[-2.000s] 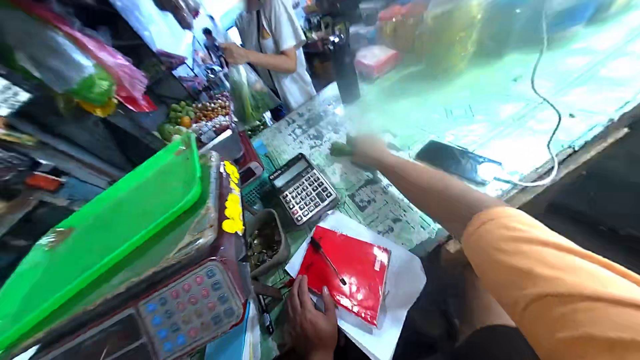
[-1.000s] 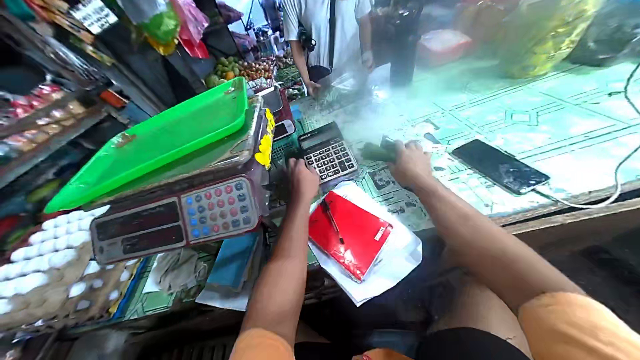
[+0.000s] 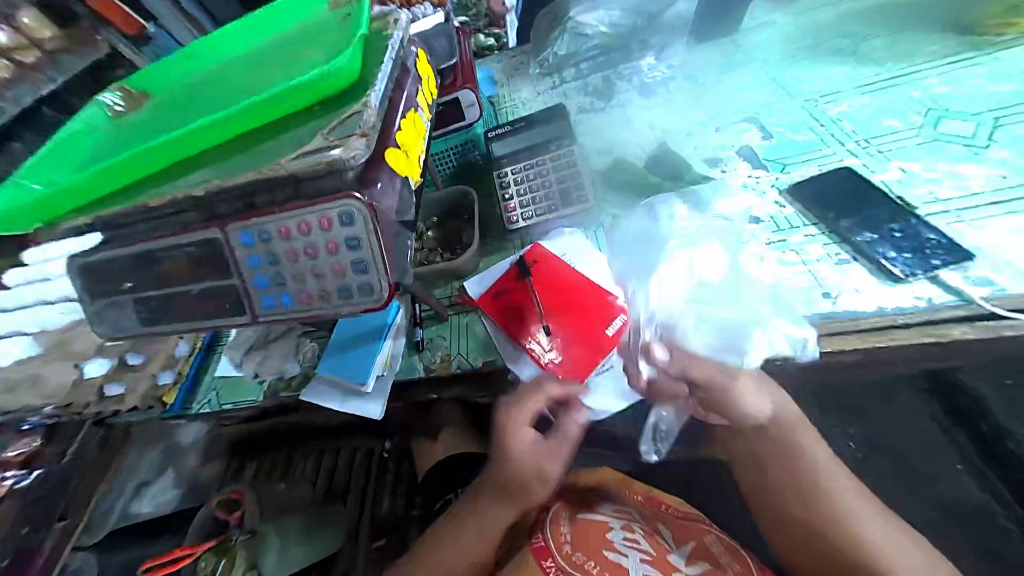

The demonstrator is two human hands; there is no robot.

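A clear plastic bag (image 3: pixel 712 280) is gripped by my right hand (image 3: pixel 704 384), its body spread over the counter edge and a twisted end hanging below. My left hand (image 3: pixel 536 436) is just below the red notebook (image 3: pixel 560 312), thumb and fingers curled close together, with nothing plainly seen in them. A black pen (image 3: pixel 534 296) lies on the notebook, which rests on white paper. Behind it sits a desk calculator (image 3: pixel 540 168). Green leaves or cloth (image 3: pixel 652 172), blurred, lie to the calculator's right.
A digital scale (image 3: pixel 232 268) with a green tray (image 3: pixel 192 104) stands at left. Beside it are a tub of coins (image 3: pixel 448 232) and a blue booklet (image 3: pixel 360 344). A smartphone (image 3: pixel 880 224) on a white cable lies at right. Red-handled scissors (image 3: pixel 188 552) are at the lower left.
My right hand has come back from the green item toward the counter edge and now holds a clear bag. My left hand has moved from beside the calculator to below the notebook. The view has shifted closer.
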